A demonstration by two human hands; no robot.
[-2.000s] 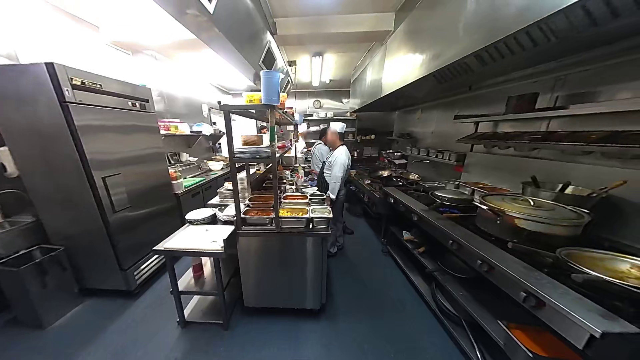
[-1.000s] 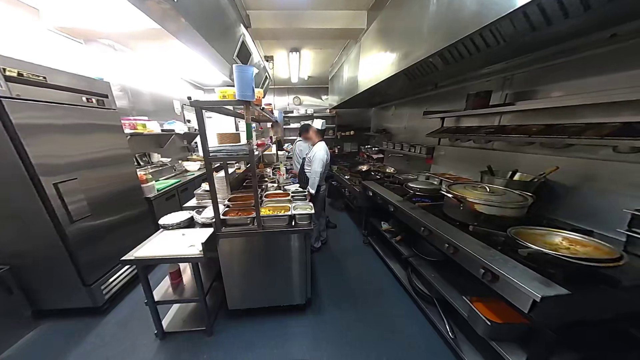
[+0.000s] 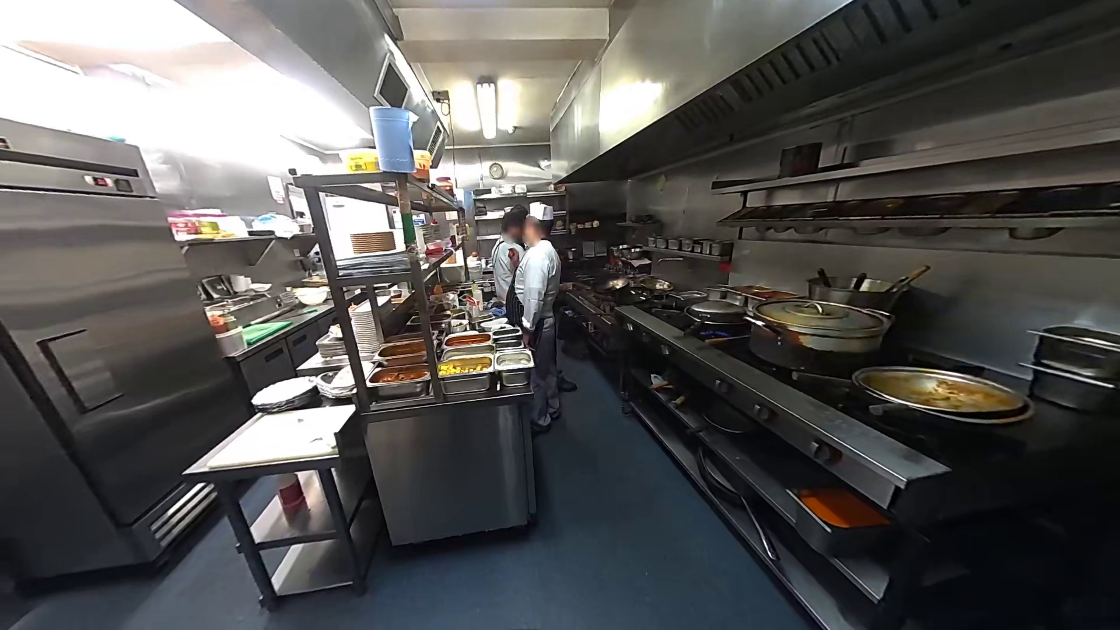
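Observation:
Neither my left hand nor my right hand shows in the head view. In front stands a steel prep counter (image 3: 451,477) holding metal pans of food, one with a yellow food (image 3: 465,367) and one with a reddish-brown food (image 3: 398,376). At its left a small steel table bears a white cutting board (image 3: 280,437). On the range (image 3: 787,416) at right are a large lidded pot (image 3: 818,328) and a wide pan of orange-brown food (image 3: 941,391). A blue plastic container (image 3: 393,140) tops the counter's shelf rack.
Two people in white jackets stand close together beyond the counter, the nearer one (image 3: 538,284) in a white hat. A steel refrigerator (image 3: 96,350) is at left. Blue floor (image 3: 595,507) runs between counter and range. A tray of orange-red food (image 3: 842,509) sits on the range's lower shelf.
The view has turned to the right and moved slightly forward, bringing the wide pan and the stacked metal pans at the right edge more fully into sight.

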